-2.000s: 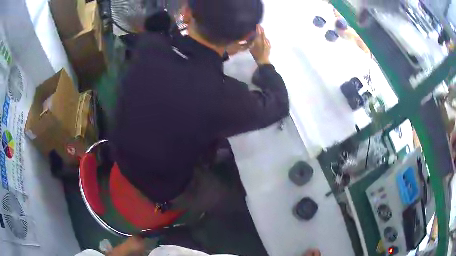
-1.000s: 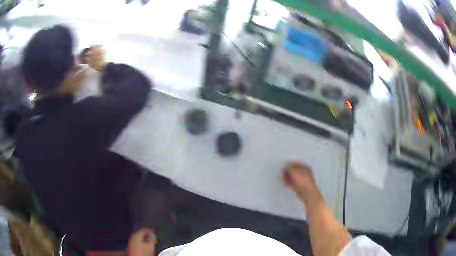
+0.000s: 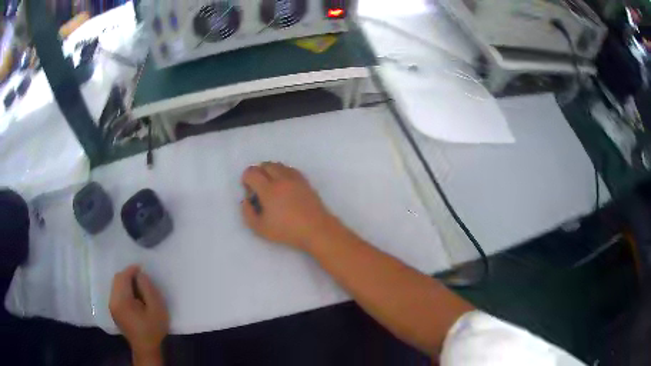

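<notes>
Two dark grey rounded-square housings stand side by side on the white bench sheet at the left, the left one (image 3: 93, 207) close to the right one (image 3: 147, 217). The right one shows its open face and a round central boss. My left hand (image 3: 140, 311) is at the bench's front edge below them, its fingers closed around a small dark part. My right hand (image 3: 284, 204) rests over the middle of the sheet and pinches a small dark part (image 3: 254, 202) between thumb and fingers. Both small parts are mostly hidden by the fingers.
A grey unit with round fans (image 3: 250, 21) stands on a green-topped shelf (image 3: 250, 80) behind the bench. A black cable (image 3: 435, 182) crosses the sheet right of my right hand. A small cable plug (image 3: 150, 159) hangs at the back left. A dark sleeve (image 3: 13, 239) shows at the left edge.
The view has swung right, so the neighbouring worker is almost out of it. My left hand has come up to the bench edge. My right hand is now further left, nearer the housings.
</notes>
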